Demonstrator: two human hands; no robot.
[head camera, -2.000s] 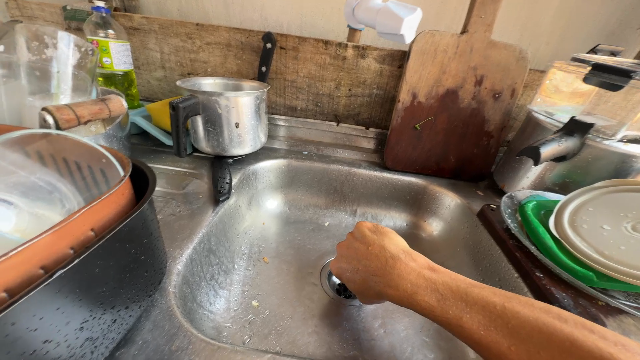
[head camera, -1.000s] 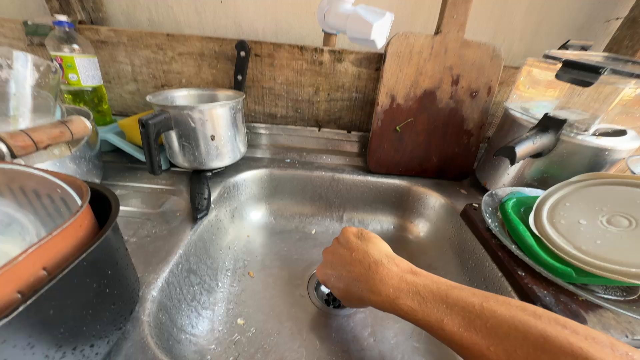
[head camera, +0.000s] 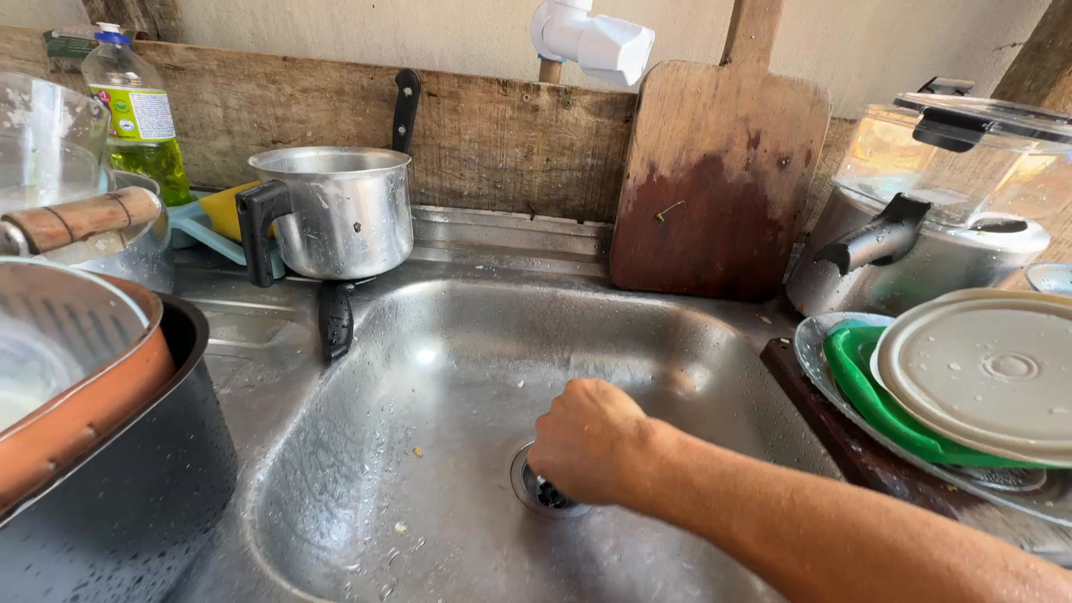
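Note:
My right hand reaches in from the lower right and is closed like a fist over the drain of a stainless steel sink. It covers the upper right part of the drain; the dark holes show below its fingers. The fingertips are hidden, so whether something is pinched in them does not show. Small food bits and water drops lie on the basin's bottom, left of the hand. My left hand is out of view.
An aluminium pot stands behind left, above a black handle. Nested pans crowd the left. A wooden cutting board leans behind. At right are a pressure cooker and stacked lids. A white tap hangs above.
My right hand has stayed low in the basin at the drain, closed in all the frames. Nothing else has plainly moved; the view has shifted a little.

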